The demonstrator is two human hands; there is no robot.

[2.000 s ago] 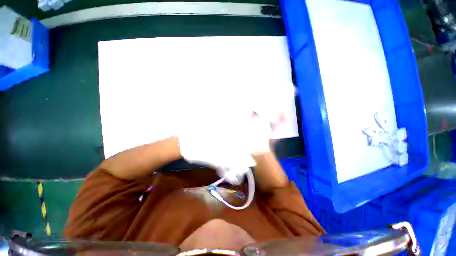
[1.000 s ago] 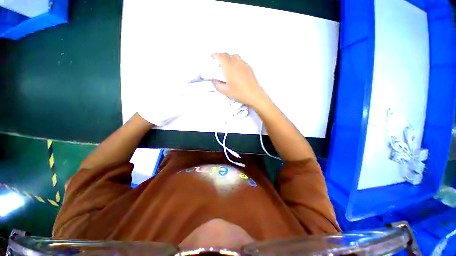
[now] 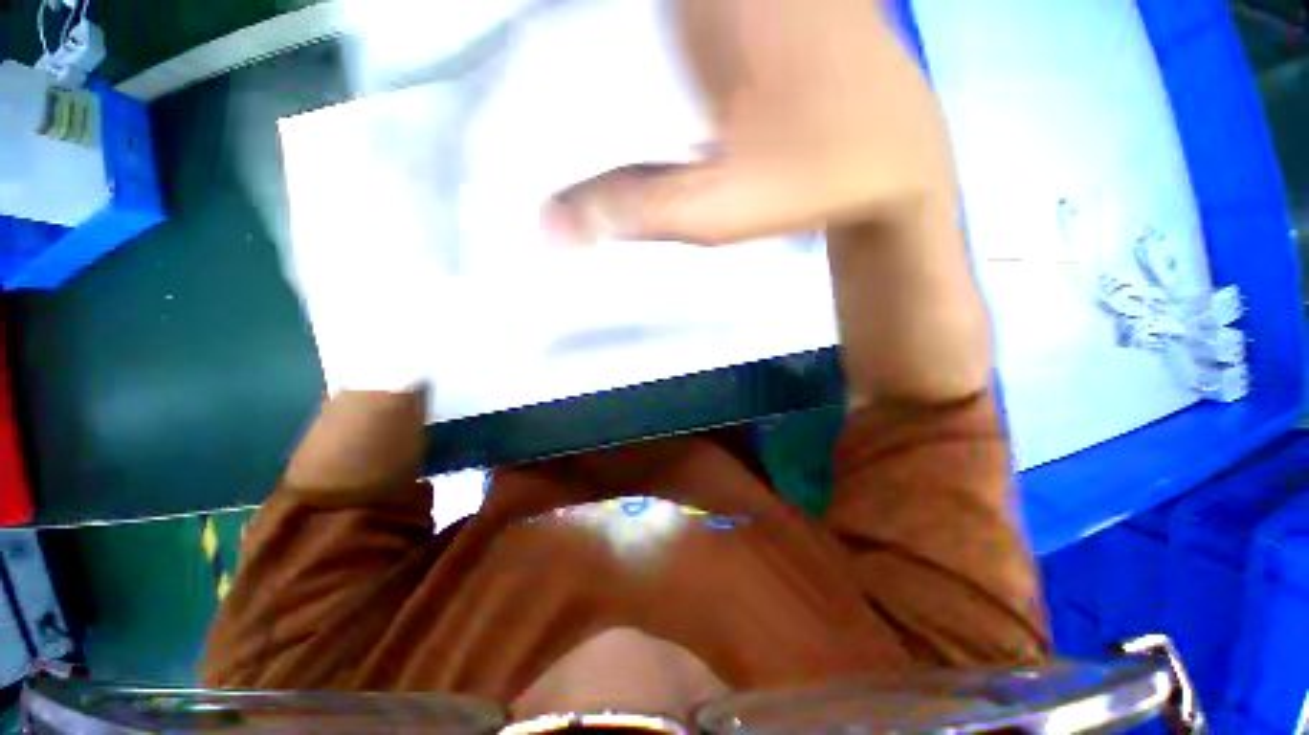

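My right hand [image 3: 804,137] is bare, large and blurred, raised over the white sheet [image 3: 646,309], its thumb pointing left and its fingers cut off by the top edge. My left hand [image 3: 376,244], in a white glove, is blurred over the sheet's left part and blends into it. A blurred white shape [image 3: 574,101] lies between the hands; whether it is a corded unit, the glove or a cloth cannot be told. What either hand holds cannot be told.
The blue bin [image 3: 1246,158] at the right has a white lining and tangled white corded units [image 3: 1177,323]. A small blue bin [image 3: 132,165] holds a white item at upper left. White units [image 3: 72,50] show beyond it. A red edge [image 3: 12,445] is at far left.
Both hands have moved up and nearer the camera from the sheet's lower middle. The white cords that hung over the table's front edge no longer show there. The view has shifted.
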